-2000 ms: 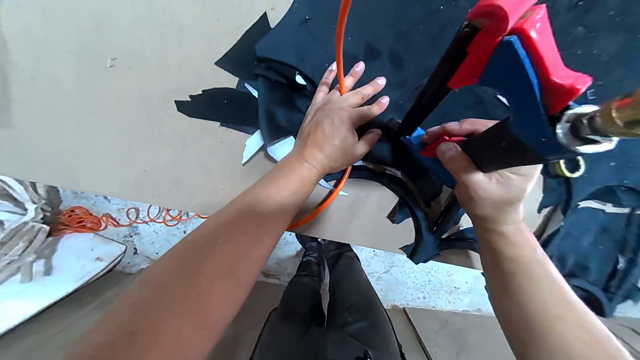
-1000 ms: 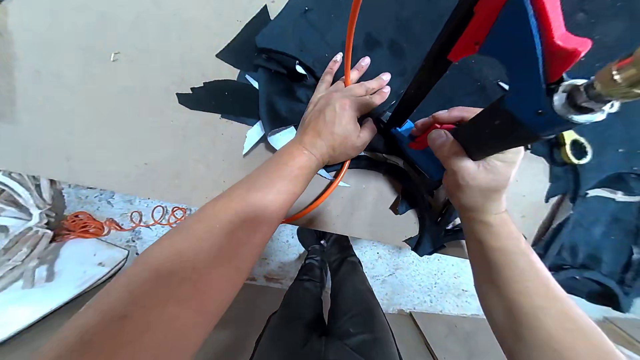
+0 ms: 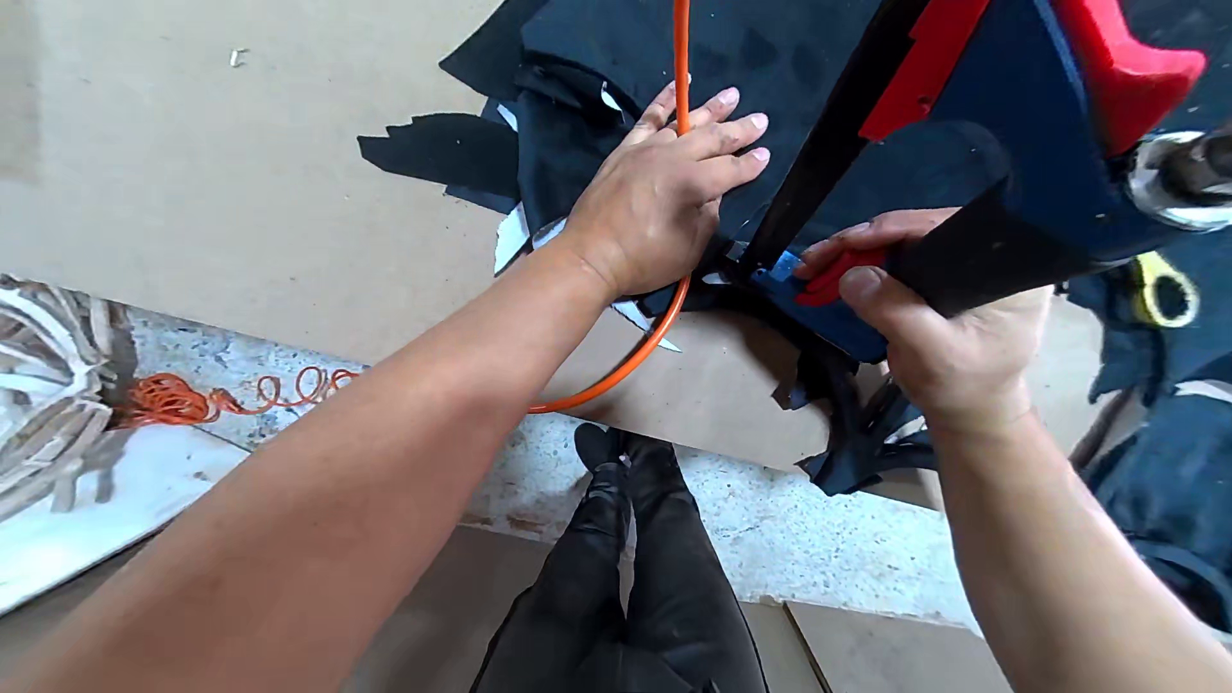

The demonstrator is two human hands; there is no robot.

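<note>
In my right hand [image 3: 948, 318] is the handle of a blue, black and red pneumatic stapler [image 3: 1035, 144], a finger near its red trigger. Its lower end meets the edge of dark fabric [image 3: 577, 125] over a board. My left hand [image 3: 664, 197] lies flat on this fabric, fingers spread, left of the stapler's nose. An orange air hose [image 3: 681, 48] runs over the fingers of my left hand and curves down past the wrist. Torn dark strips [image 3: 847, 433] hang beneath the stapler. The exact contact point of the nose is partly hidden.
The fabric lies on a tan board surface [image 3: 241, 192]. Yellow-handled scissors [image 3: 1167, 289] rest on dark cloth at right. Coiled orange hose [image 3: 173, 399] is on the speckled floor at left, beside a bundle of pale strips [image 3: 48, 385]. My legs and shoes are below the board's edge.
The stapler's body has tilted up and to the right over the two seconds, its nose staying by the fabric edge. My left hand still presses on the fabric, its fingers slightly more bent.
</note>
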